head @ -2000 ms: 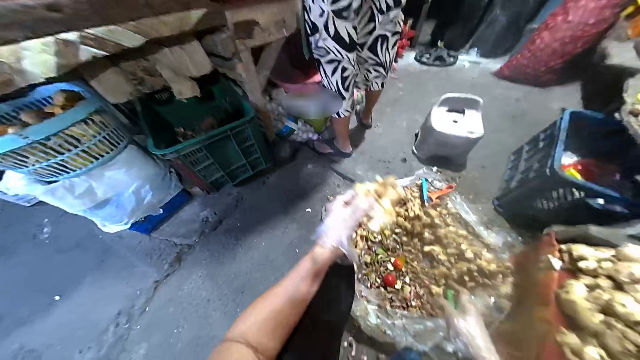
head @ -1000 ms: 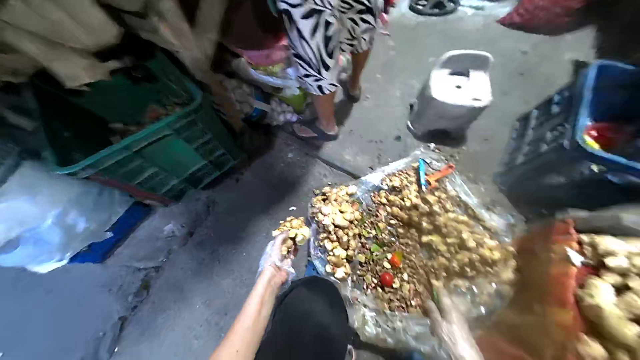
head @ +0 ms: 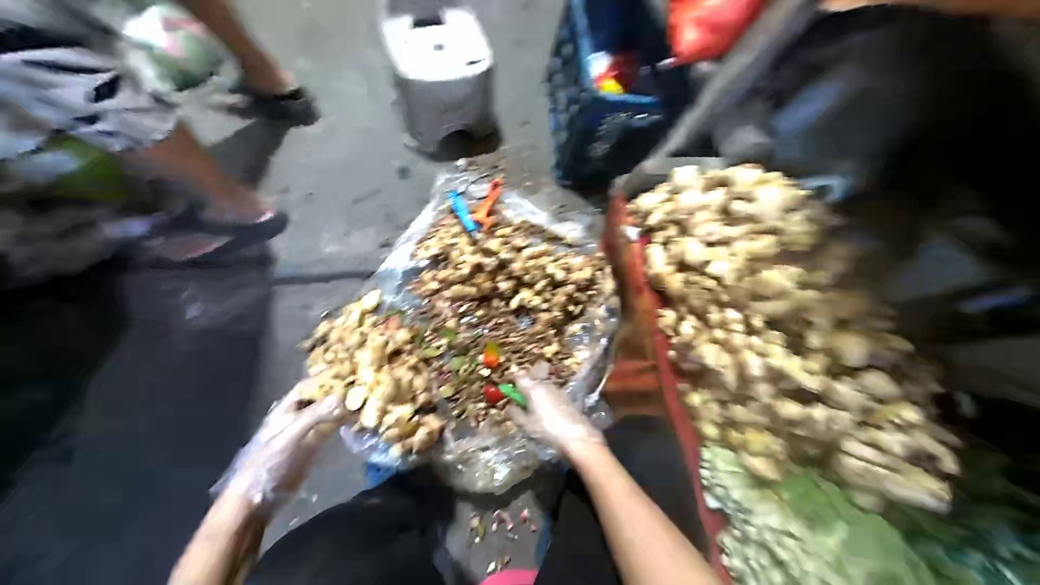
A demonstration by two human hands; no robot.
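My left hand (head: 284, 439), in a clear plastic glove, is at the left edge of a pile of pale ginger pieces (head: 374, 366); its fingers touch the pieces, and blur hides whether any are gripped. My right hand (head: 548, 410) holds a green-handled tool (head: 512, 395), perhaps a small knife, over dark scraps on a clear plastic sheet (head: 487, 459). Beside that tool lies a red round piece (head: 493, 394), with an orange-red one (head: 491, 354) just above it. More ginger (head: 520, 276) covers the sheet's far part, where a blue-handled tool (head: 461, 211) and an orange-handled tool (head: 489, 203) lie.
A red-sided sack (head: 642, 325) heaped with ginger (head: 756, 268) stands at the right, green leafy stuff (head: 829, 520) at its near end. Beyond the sheet are a grey-white plastic stool (head: 439, 73) and a blue crate (head: 601, 122). A person's sandalled foot (head: 236, 227) is at the left.
The view has swung right, bringing more of the sack into sight. My left hand held a clump of ginger left of the pile a second ago; now it is down against the pile's edge.
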